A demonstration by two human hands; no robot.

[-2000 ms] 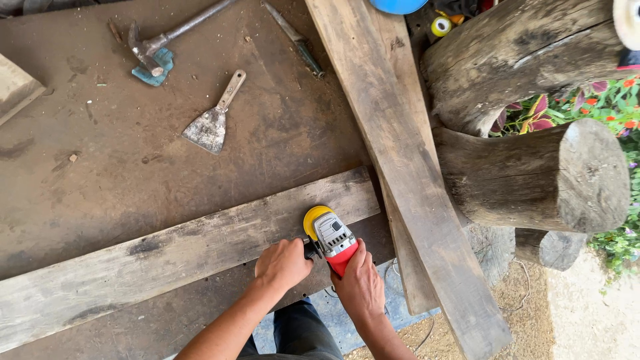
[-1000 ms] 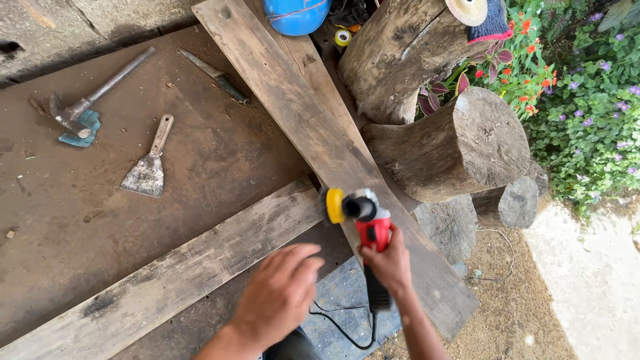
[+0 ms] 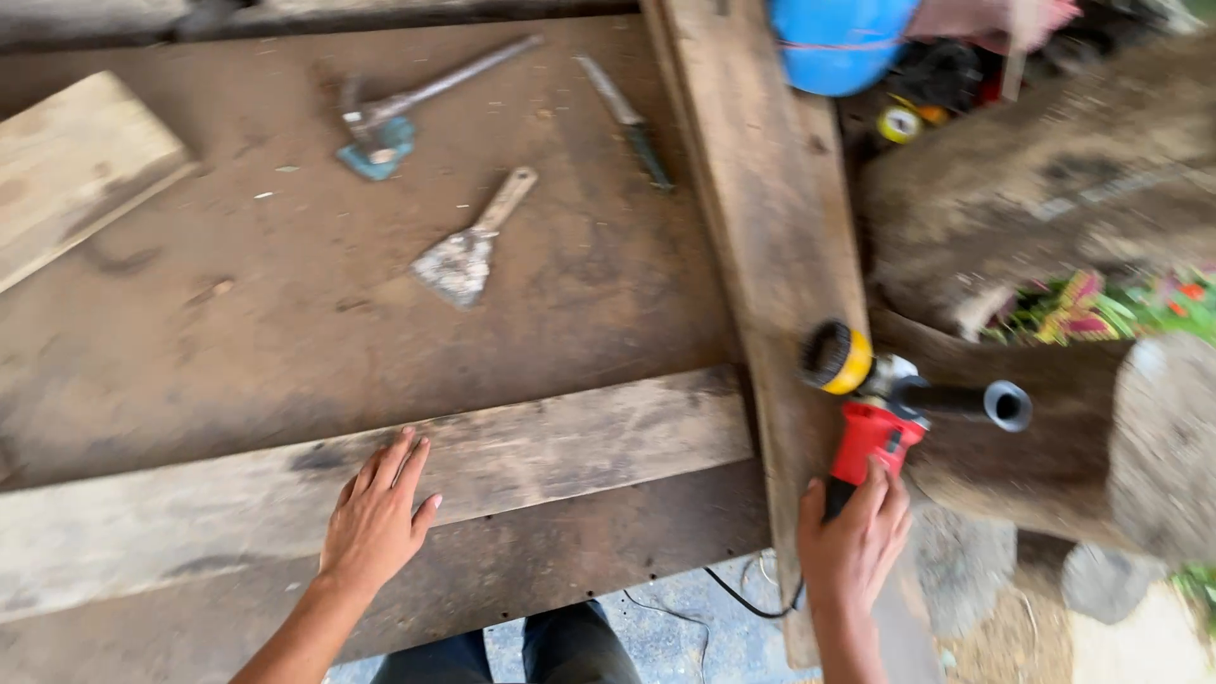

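Observation:
My right hand [image 3: 855,541] is around the red rear body of an angle grinder [image 3: 879,437], whose yellow-rimmed wire cup brush [image 3: 836,357] points left, over the upper plank [image 3: 779,218] at the right. The grinder's black side handle sticks out to the right. My left hand [image 3: 378,508] lies palm down on a weathered wooden board [image 3: 579,446] along the table's near side, its fingers slightly spread and holding nothing. Farther back on the table [image 3: 313,351] lie a putty knife [image 3: 475,237], a knife [image 3: 627,123] and a hammer [image 3: 418,100] with its head on a blue-green cloth [image 3: 378,152].
A short wooden board [image 3: 85,171] lies at the left. Beyond the crossing planks are a blue container [image 3: 841,38], a tape roll [image 3: 898,123], thick logs [image 3: 1026,437] and plants [image 3: 1083,309]. A black cord [image 3: 750,603] hangs near the table's front edge.
My left hand, on the grinder two seconds ago and raised one second ago, now rests on the board. My right hand has carried the grinder off the board toward the right. The view has shifted.

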